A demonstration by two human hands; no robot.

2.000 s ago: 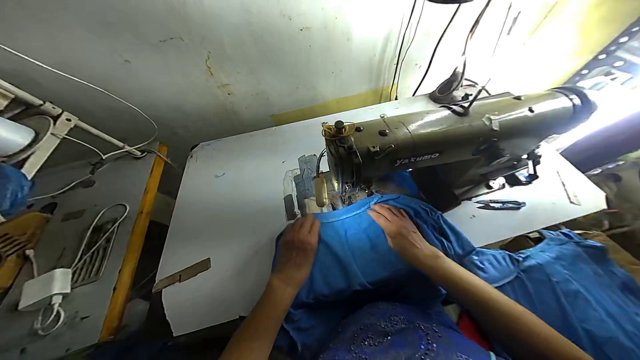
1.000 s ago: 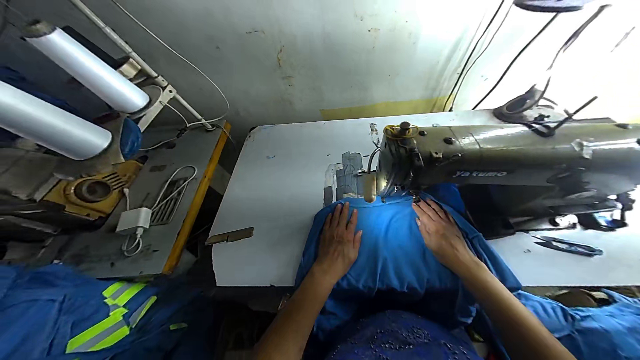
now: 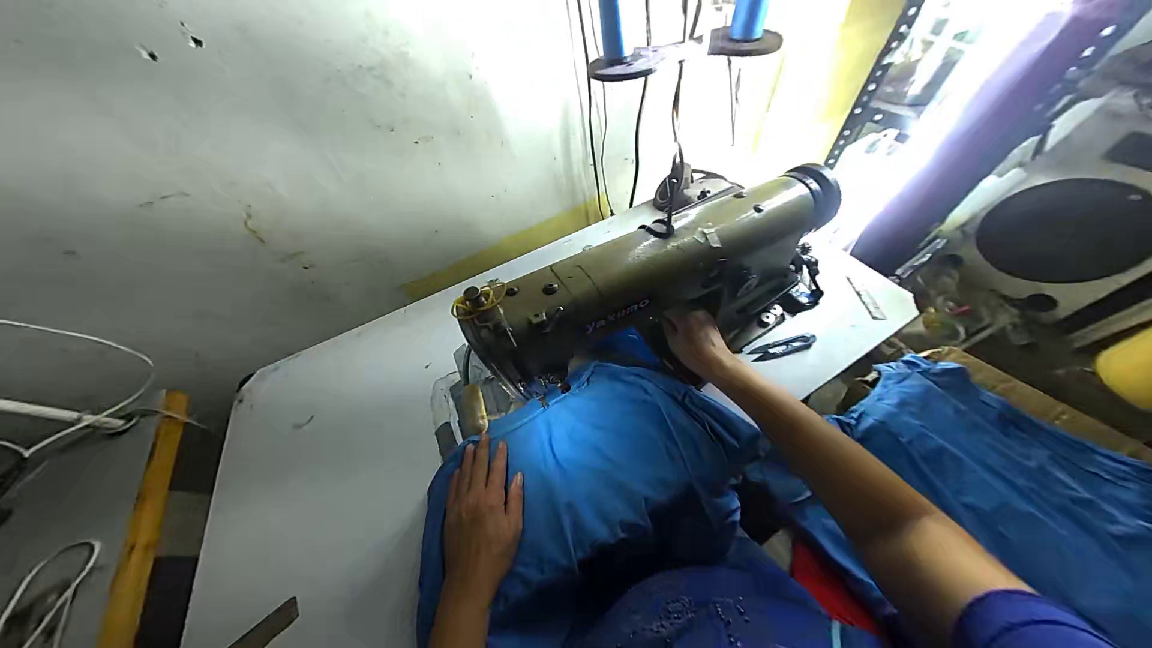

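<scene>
Blue fabric [image 3: 585, 459] lies under the needle end of a Yakumo sewing machine [image 3: 630, 279], its curved edge running below the presser area. My left hand [image 3: 483, 513] rests flat on the fabric's left part, fingers extended and slightly apart, just below the machine head. My right hand [image 3: 697, 342] reaches under the machine's arm, beside its upright body; its fingertips are partly hidden, so whether it grips anything does not show. Thread snips [image 3: 783, 347] lie on the white table to the right of my right hand.
The white machine table [image 3: 315, 450] meets the wall behind. More blue fabric [image 3: 999, 477] lies over a cardboard box at the right. Blue thread spools [image 3: 748, 18] stand above the machine. A wooden strip [image 3: 144, 531] edges another table at the left.
My right hand has left the fabric in front of the needle and moved right, under the machine's arm. My left hand stays on the fabric. The view has swung to the right.
</scene>
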